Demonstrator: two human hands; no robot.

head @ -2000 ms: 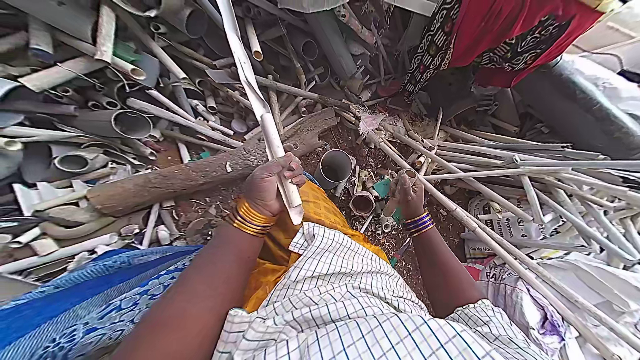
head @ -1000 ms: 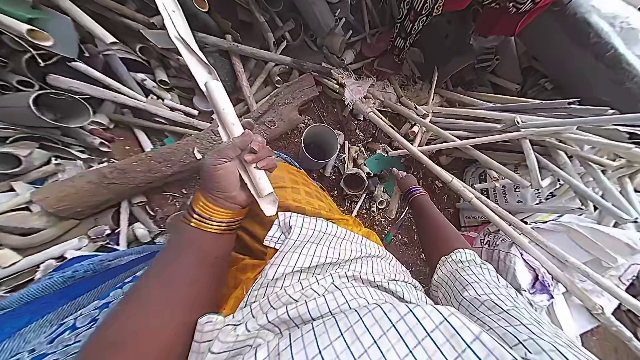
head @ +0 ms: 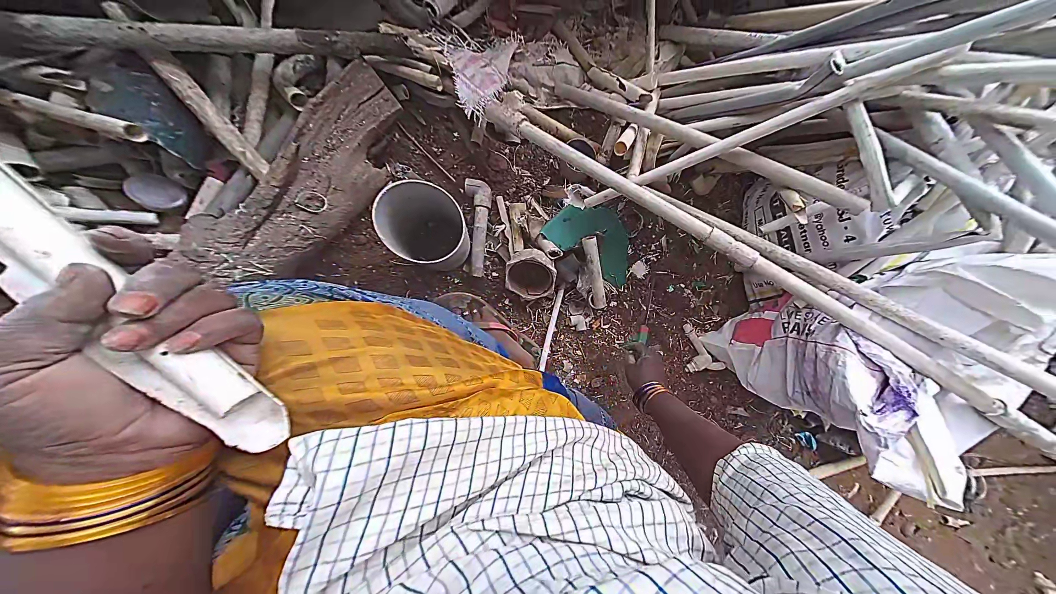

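Note:
My left hand (head: 124,355), at the left edge, grips a long white plastic pipe piece (head: 206,388) that is split open lengthwise and has a rough, tapered end. Lower right of the middle, my right hand (head: 645,367) is low over the soil, its fingers round a small green-handled tool (head: 642,334); a thin dark line, perhaps its shaft, runs up from it. Between the hands stand a wide grey pipe section (head: 422,224) and a smaller pipe fitting (head: 530,275). Beside the fitting lies a green plastic piece (head: 606,239).
A thick wooden log (head: 305,173) lies at the upper left among scrap pipes. Long thin pipes (head: 767,264) slant across the right side, over white printed sacks (head: 808,363). A thin white rod (head: 551,330) and an elbow fitting (head: 701,351) lie near my right hand.
My right hand, earlier raised, went down by the green plastic piece and is now lower on the ground at the green-handled tool. My left hand still holds the split pipe. The view has shifted.

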